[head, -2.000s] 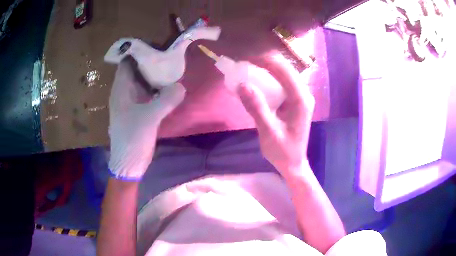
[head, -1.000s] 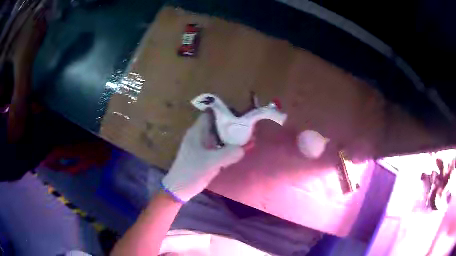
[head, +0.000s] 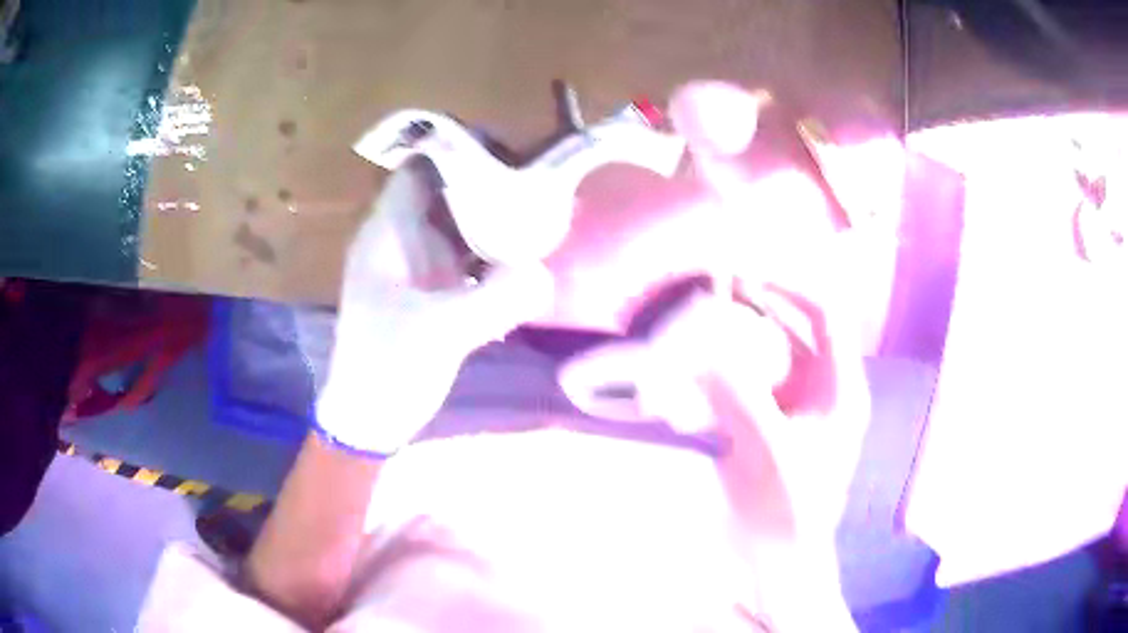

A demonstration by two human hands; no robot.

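My left hand (head: 408, 309), in a white knit glove with a blue cuff edge, holds the white scooter body (head: 507, 204) over the cardboard mat (head: 309, 74). The body lies sideways, its red tail light at the right end and a dark oval at the left end. My right hand (head: 705, 383) is low at the mat's front edge, over my lap, blurred and washed out by glare. A pale looped shape shows at its fingers; I cannot tell if it is a held part. The white glue bottle (head: 715, 118) lies on the mat, just right of the tail.
A narrow gold-brown tool (head: 823, 171) lies right of the bottle. The parts tray (head: 1002, 359) glares at the right, with loose parts (head: 1095, 210) in it. The dark green bench (head: 74, 161) is at the left. A red object (head: 136, 352) is below it.
My right hand has let go of the glue bottle, left the view and come back low near my lap. My left hand keeps the scooter body. The camera view has swung and shifted.
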